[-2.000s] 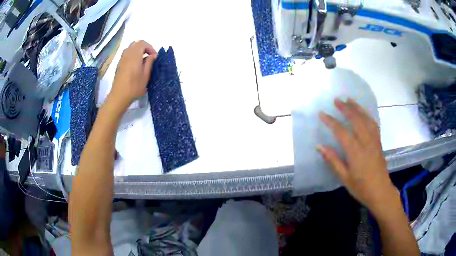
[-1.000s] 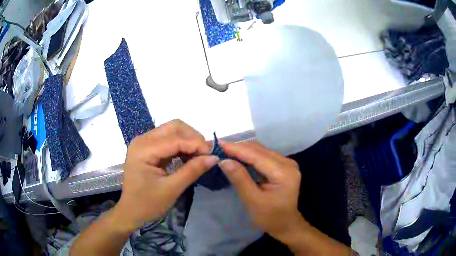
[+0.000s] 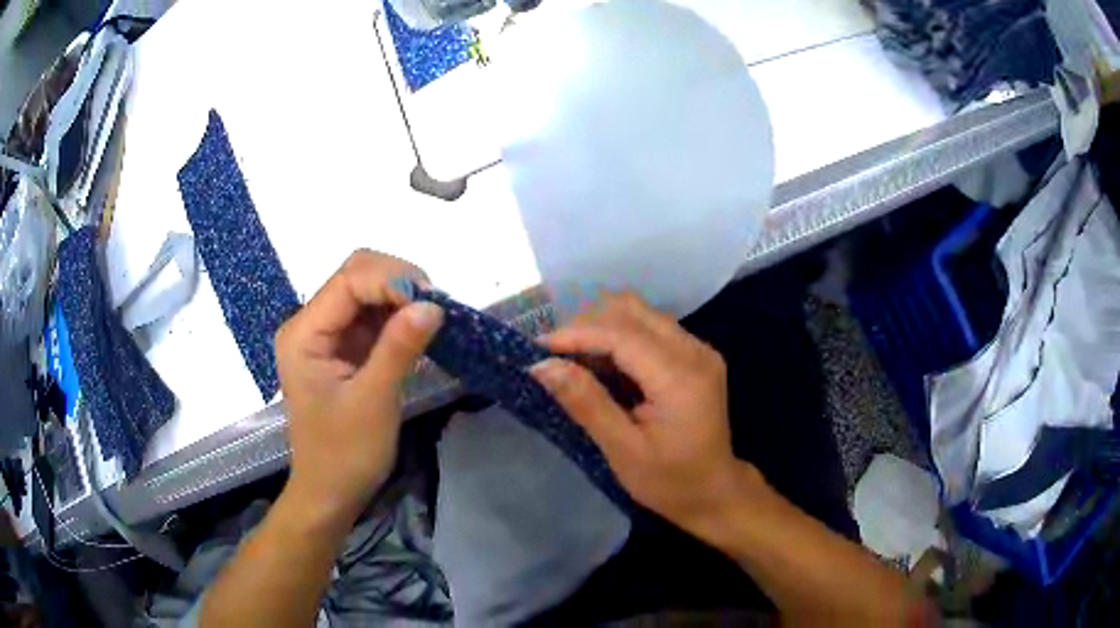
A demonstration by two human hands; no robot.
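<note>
My left hand (image 3: 356,368) pinches one end of a speckled navy strip (image 3: 491,356) above the table's front edge. My right hand (image 3: 645,423) grips the same strip further along, and its tail hangs below toward the lap. A rounded pale grey piece (image 3: 645,153) lies on the white table and overhangs its front edge. Another navy strip (image 3: 233,239) lies flat to the left of the hands. Part of a navy strip (image 3: 426,49) shows by the sewing machine's needle area (image 3: 461,12), which is cut off by the top edge.
Overlapping navy strips (image 3: 105,350) lie at the far left. A tape measure (image 3: 847,190) runs along the table edge. A bunched navy-grey bundle (image 3: 964,49) sits at the upper right. A blue crate (image 3: 933,282) with pale cut parts (image 3: 1026,368) is below right. Grey cloth (image 3: 516,515) covers the lap.
Both hands have spread apart, showing more of the held strip between them. The view has shifted, so the table things appear further left and higher; the grey piece lies as before.
</note>
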